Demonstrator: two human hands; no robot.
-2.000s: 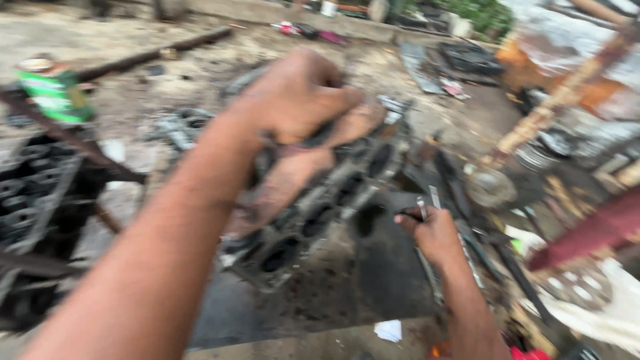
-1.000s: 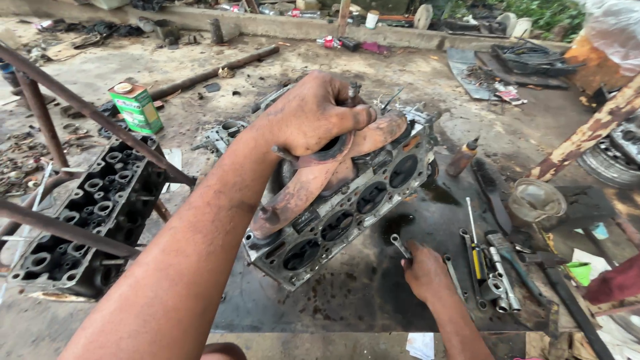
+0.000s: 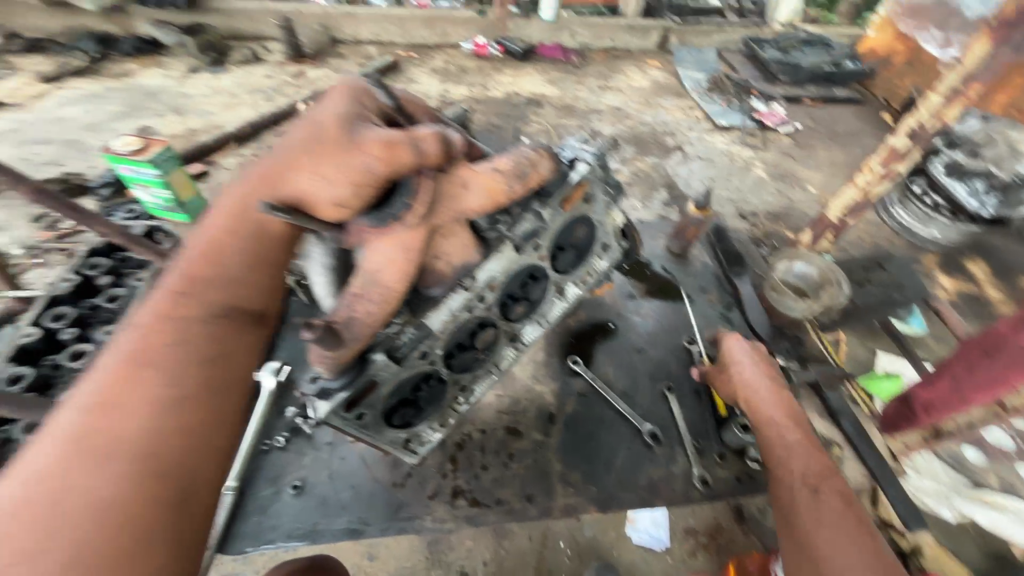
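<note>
A cylinder head (image 3: 480,336) with its combustion chambers facing me rests tilted on a dark metal table (image 3: 512,480). My left hand (image 3: 352,156) grips the rusty exhaust manifold (image 3: 400,264) attached to it, fingers around its flange. At the right, my right hand (image 3: 740,368) is over the tools, beside a screwdriver (image 3: 694,320) with a yellow handle; blur hides whether it holds anything. A combination wrench (image 3: 614,400) lies on the table left of that hand, with another wrench (image 3: 686,436) nearer it. A ratchet-type long handle (image 3: 246,456) lies at the table's left.
Another cylinder head (image 3: 76,320) stands at the left behind rusty bars, near a green can (image 3: 152,176). A hammer (image 3: 856,440), a small bottle (image 3: 690,224) and a round container (image 3: 808,284) are at the right. Several nuts (image 3: 296,424) lie by the long handle.
A second ago my right hand held a wrench; that wrench now lies on the table, and the hand has moved right to the other tools. My left hand remains on the manifold.
</note>
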